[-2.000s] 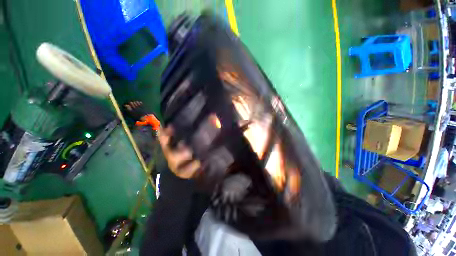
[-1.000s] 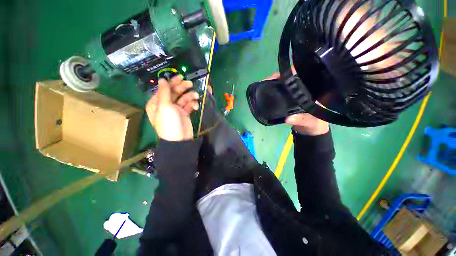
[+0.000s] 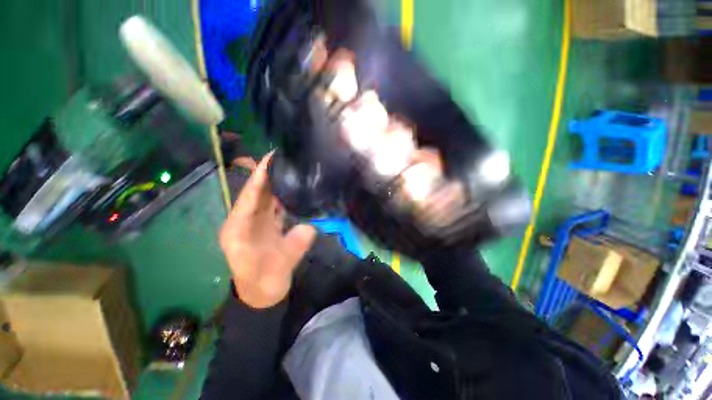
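Note:
A black desk fan (image 3: pixel 382 156), strongly blurred, with bright copper glints inside, is held up in front of me. My left hand (image 3: pixel 261 234) is beside the fan's lower left side, fingers apart and pointing up, with nothing seen in it; whether the fingertips touch the fan I cannot tell. My right hand is hidden behind the fan; only its black sleeve (image 3: pixel 461 281) shows below. The bench grinder (image 3: pixel 86 164) is at the left, with an off-white buffing wheel (image 3: pixel 172 70) at its near end and small green and red lights on its panel.
An open carton (image 3: pixel 66 336) is at the lower left, beside a dark glossy round object (image 3: pixel 176 336). A blue stool (image 3: pixel 621 142) stands at the right. Below it, a blue trolley (image 3: pixel 574 234) carries a carton (image 3: pixel 609 269). A crowded line (image 3: pixel 679 328) runs along the right edge.
My left hand has left the grinder's control panel and is now beside the fan. The fan has moved to the centre and turned. The view has shifted, with the grinder now further left.

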